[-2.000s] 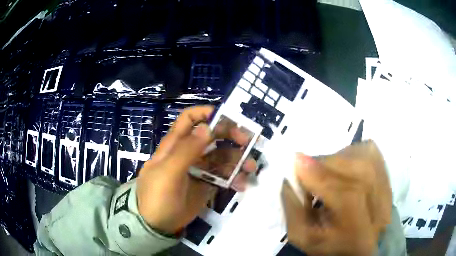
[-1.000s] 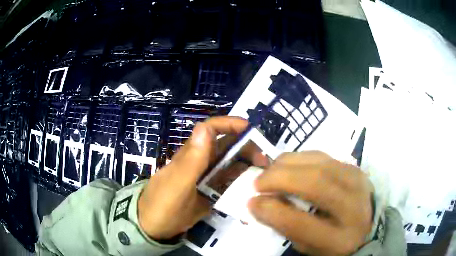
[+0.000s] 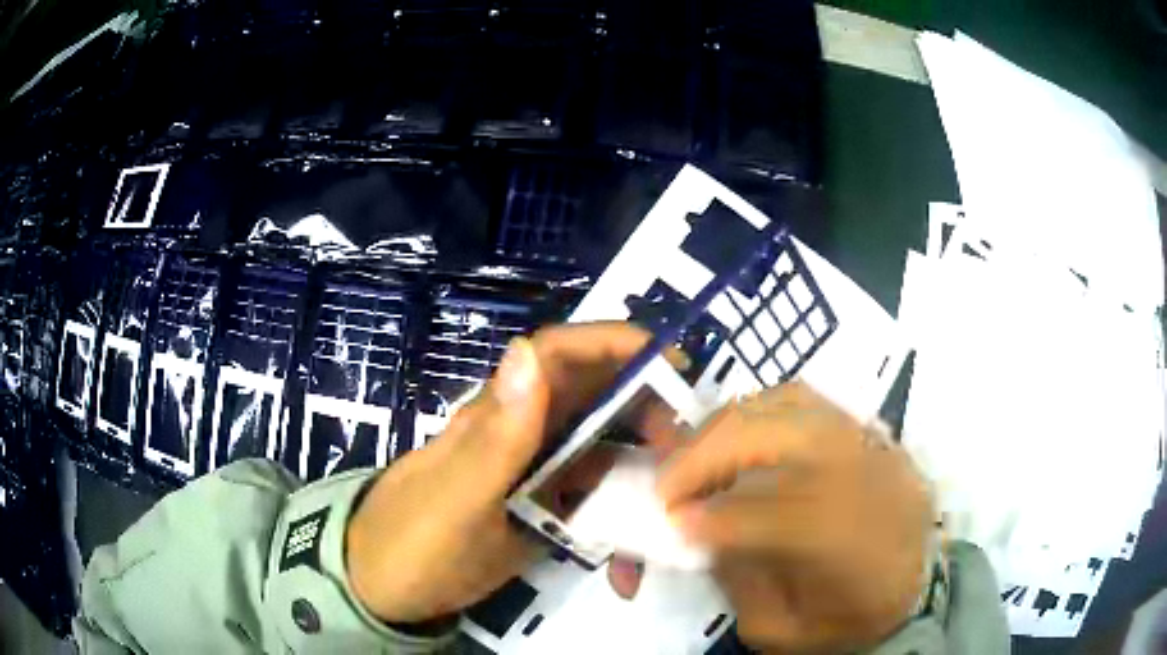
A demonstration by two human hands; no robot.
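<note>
A front panel (image 3: 742, 275) lies tilted in my left hand (image 3: 467, 473), its key grid pointing up and right. A white adhesive frame (image 3: 536, 512) outlines its window at the lower end. My left hand grips the panel along its left edge, with fingertips showing through the window. My right hand (image 3: 806, 512) is blurred and pinches a white cover piece (image 3: 640, 518) over the window's lower right part. Below the panel is a white die-cut adhesive sheet (image 3: 666, 224) with dark cut-outs, partly hidden by both hands.
Dark laid-out panels (image 3: 250, 314) stand in a row at left, several with white frames. One loose-looking white outline (image 3: 136, 196) sits above them. Shiny clear wrap (image 3: 307, 234) shows wrinkles there. A ragged white sheet pile (image 3: 1024, 384) is at right on the green bench (image 3: 877, 154).
The panel has turned since the oldest frame, its key grid now standing out against the sheet. My right hand has come in from the right and holds the white piece at the window.
</note>
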